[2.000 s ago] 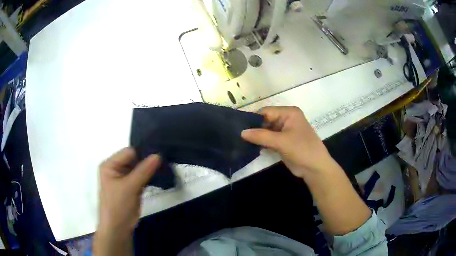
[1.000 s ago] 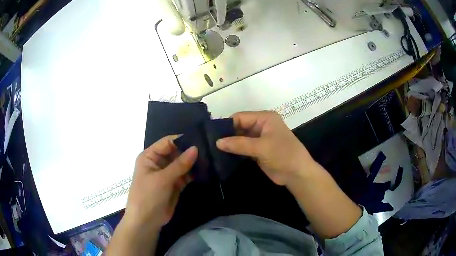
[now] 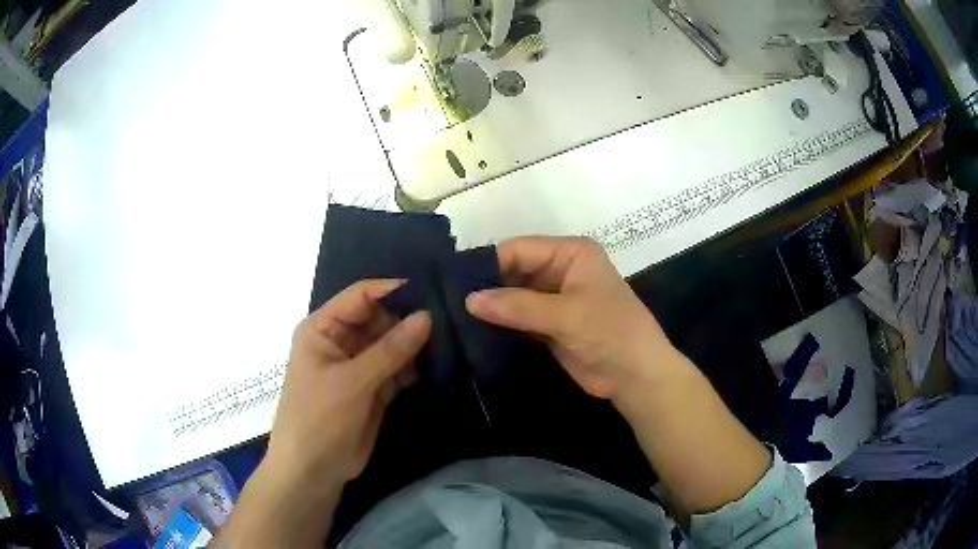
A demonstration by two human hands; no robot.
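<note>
A dark navy cloth piece point(image 3: 381, 247) is held folded over the table's front edge, its upper left part lying on the white table with frayed threads at the top. My left hand point(image 3: 354, 365) pinches it between thumb and fingers at the left. My right hand point(image 3: 563, 311) pinches a folded part at the right. The hands are close together with a narrow fold of cloth between them. A loose thread hangs below the fold. The lower part of the piece merges with the black cloth below and its outline cannot be told.
The sewing machine's needle area point(image 3: 450, 91) is above the hands. A printed ruler point(image 3: 740, 177) runs along the table's front edge. Black-handled scissors point(image 3: 879, 102) lie at the right end. Navy strips point(image 3: 804, 407) and pinkish scraps point(image 3: 912, 257) are at right, a blue bin point(image 3: 193, 499) lower left.
The piece was spread wide between my hands, then was folded as my hands came together. In the last second the hands have barely moved; the view has shifted slightly.
</note>
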